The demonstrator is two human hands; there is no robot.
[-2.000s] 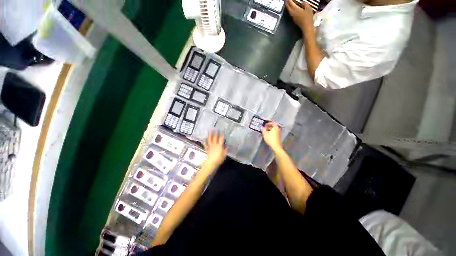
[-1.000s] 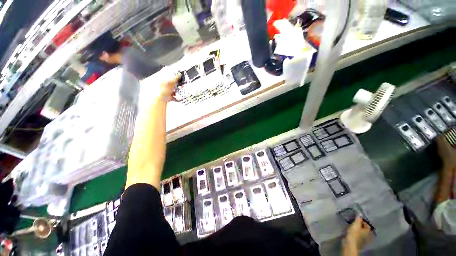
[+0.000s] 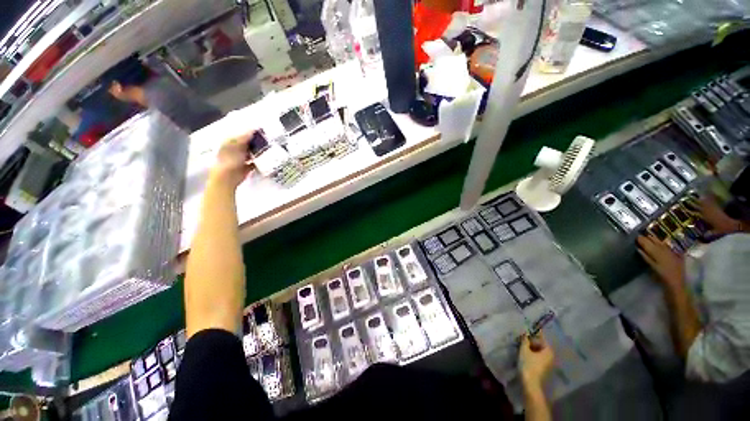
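Observation:
My left hand point(image 3: 234, 158) reaches to the white shelf, its fingers on a screen-and-board unit point(image 3: 258, 143) at the left end of a bunch. More screen-and-board units point(image 3: 319, 109) with dark screens stand on the shelf. My right hand point(image 3: 536, 353) is low at the right, pinching a small black front housing point(image 3: 540, 323), seen nearly edge-on, over the grey frame tray point(image 3: 567, 288). One front housing point(image 3: 516, 284) lies just above it. Several more housings point(image 3: 511, 229) lie at the tray's far end. My fingers partly hide both held things.
A clear tray of white phone bodies point(image 3: 374, 329) lies left of the frame tray. Stacked blister trays point(image 3: 99, 230) stand at the left. A black smartphone point(image 3: 379, 129) lies on the shelf. A white post point(image 3: 502, 107), a fan point(image 3: 559, 173) and another worker's arm point(image 3: 670, 271) are at the right.
The view has swung from the frame tray towards the shelf. My left hand has gone from beside the frames to the shelf units, then slightly left with one. My right hand stays over the frame tray.

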